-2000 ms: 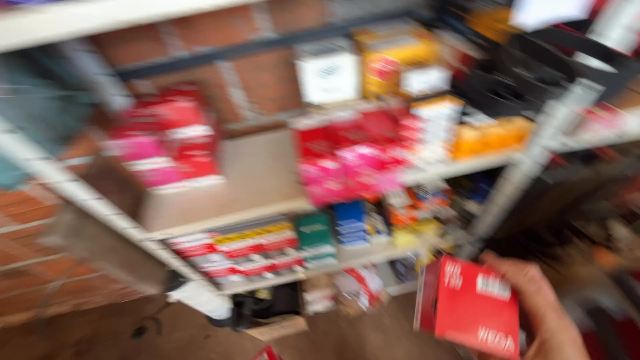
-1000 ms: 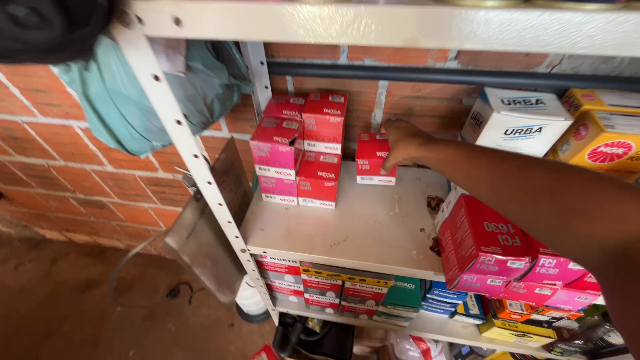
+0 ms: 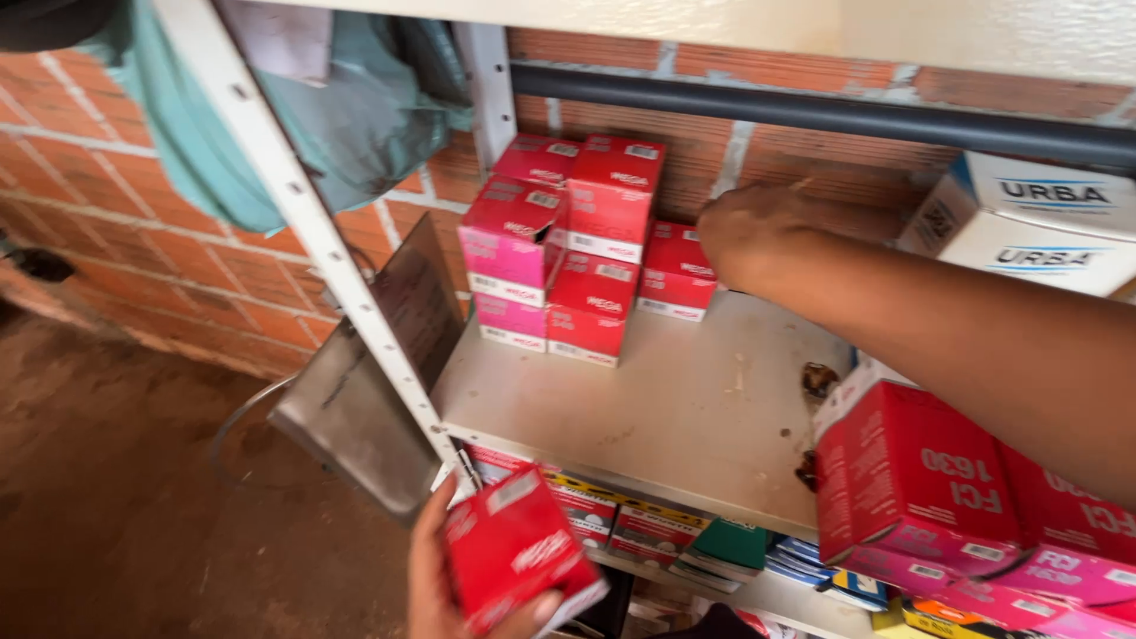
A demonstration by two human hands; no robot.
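My left hand (image 3: 444, 568) holds a red Wega box (image 3: 519, 559) low in the view, in front of the shelf's front edge. My right hand (image 3: 750, 235) reaches over the shelf from the right and touches the right side of a smaller red Wega box (image 3: 679, 271); its fingers are partly hidden. That box stands against the right side of stacked red and pink Wega boxes (image 3: 593, 297) at the back left of the metal shelf (image 3: 701, 390).
White URBA boxes (image 3: 1047, 222) stand at the back right, red and pink FCI boxes (image 3: 923, 470) at the front right. A white perforated upright (image 3: 306, 213) edges the shelf. Würth boxes (image 3: 657, 532) fill the shelf below. A teal bag (image 3: 311, 124) hangs at left.
The small red box now stands against the stack; one second ago a gap separated them. My left hand has come into view with another red box.
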